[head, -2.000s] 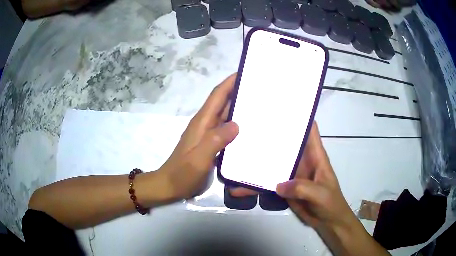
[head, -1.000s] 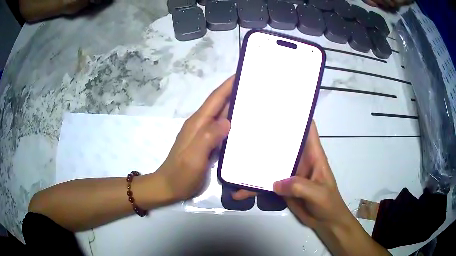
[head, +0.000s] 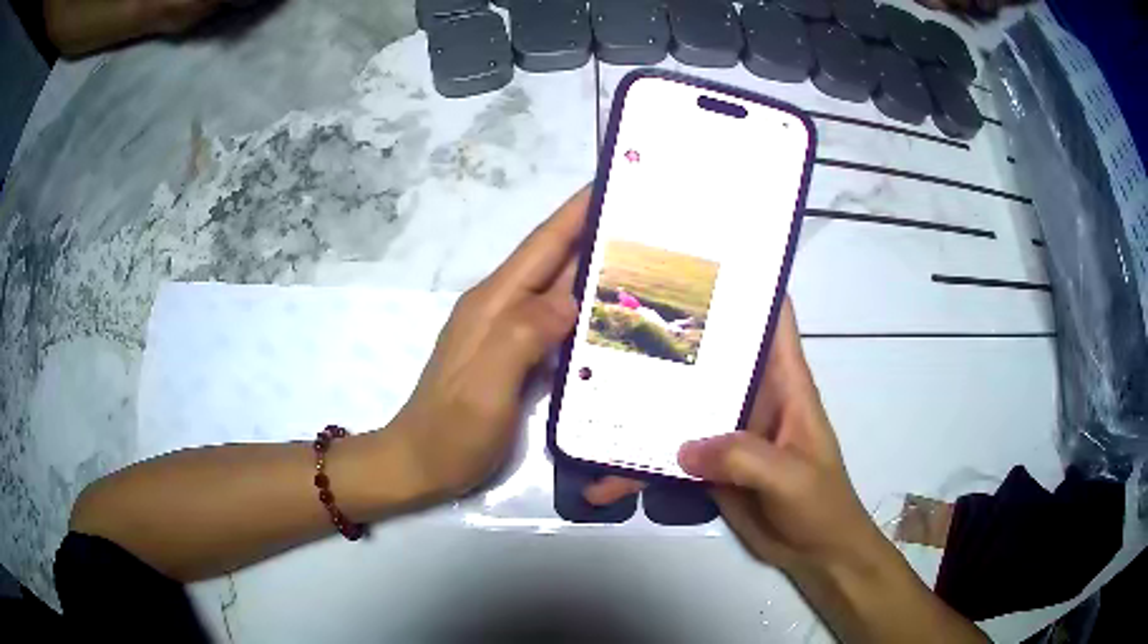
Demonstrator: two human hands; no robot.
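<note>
A smartphone in a dark purple case is held upright at the middle, its white screen showing a picture of a yellow-green field with a pink spot. My left hand, with a beaded bracelet at the wrist, grips its left edge. My right hand holds its lower right edge, the thumb on the bottom of the screen. Two dark housings show partly below the phone; the phone and fingers hide the rest. A white sheet lies under my left forearm.
Rows of dark grey housings stand at the far side. Black lines mark the marbled table. Crinkled clear plastic lies along the right. A small brown piece and black cloth are lower right. Another person's arm is at far left.
The phone screen has gone from blank white to showing a picture and small marks. My left thumb has drawn back from the screen to the phone's left edge.
</note>
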